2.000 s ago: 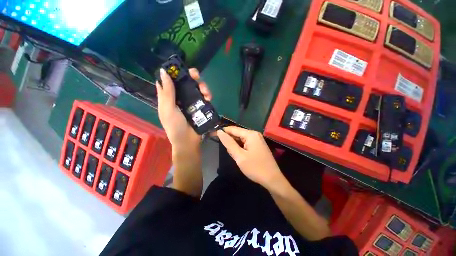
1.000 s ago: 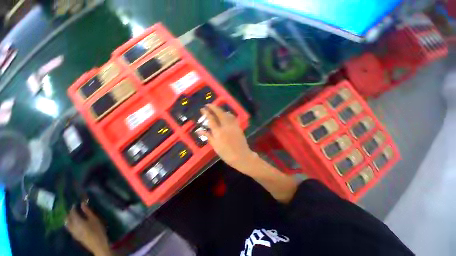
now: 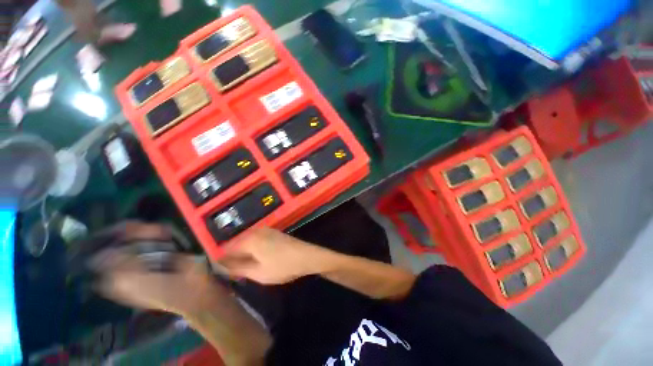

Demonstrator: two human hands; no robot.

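Observation:
The red phone tray (image 3: pixel 168 154) lies in front of me. Its far slots hold gold-front phones (image 3: pixel 177 109). One slot in each column shows a white label (image 3: pixel 215 139) on its floor. Its near slots hold black phones (image 3: pixel 315 166), backs up with white labels. My right hand (image 3: pixel 265 257) is at the tray's near left corner, fingers bent; whether it holds anything is hidden. My left hand (image 3: pixel 154 275) is strongly blurred, left of the tray. A dark shape shows at its fingers, but I cannot tell what it is or if it is held.
More red trays with gold-front phones (image 3: pixel 494 225) are stacked at the right. A dark handheld device (image 3: pixel 365 118), a green-edged mouse mat (image 3: pixel 437 89) and a black phone-like item (image 3: pixel 333 39) lie beyond the working tray. A fan (image 3: pixel 28 171) stands left; monitors show at both sides.
My right hand has left the right column's black phones and moved to the tray's near left corner. Those phones now lie separately in their slots. My left hand has moved up and right.

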